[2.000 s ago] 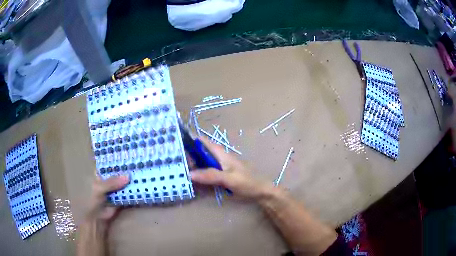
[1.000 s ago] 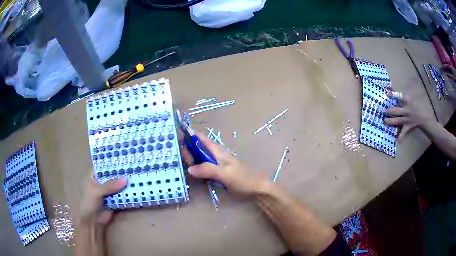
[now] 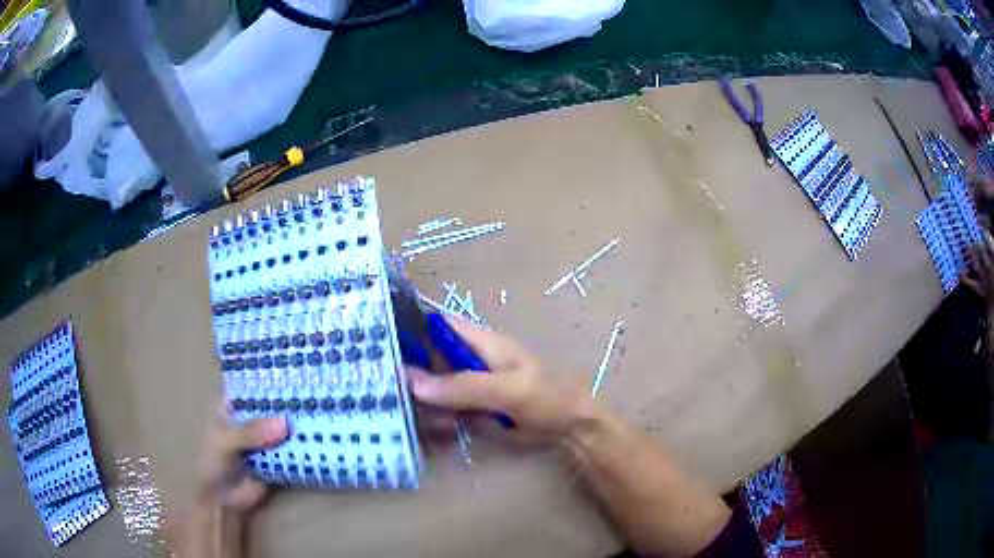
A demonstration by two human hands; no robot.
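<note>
My left hand (image 3: 253, 452) holds a white-blue PCB panel (image 3: 311, 327) by its lower left corner, thumb on the face, above the bench. My right hand (image 3: 496, 381) is closed around blue-handled side cutters (image 3: 460, 351) at the panel's right edge. The cutters' jaws are blurred and partly hidden by the panel, so I cannot tell whether they are open. Thin white waste strips (image 3: 463, 234) lie on the bench behind and to the right of the panel.
Another panel (image 3: 55, 436) lies at the far left. A yellow-and-black screwdriver (image 3: 262, 172) lies by the metal post (image 3: 153, 98). Purple-handled pliers (image 3: 746, 109) lie beside a panel (image 3: 828, 180) at the right. A neighbour's hand (image 3: 976, 267) is by another panel (image 3: 950, 231) at the far right.
The neighbour's hand and a panel have moved from the right-hand pile to the far right; one panel remains there, turned. My held panel sits slightly lower and more to the right in view.
</note>
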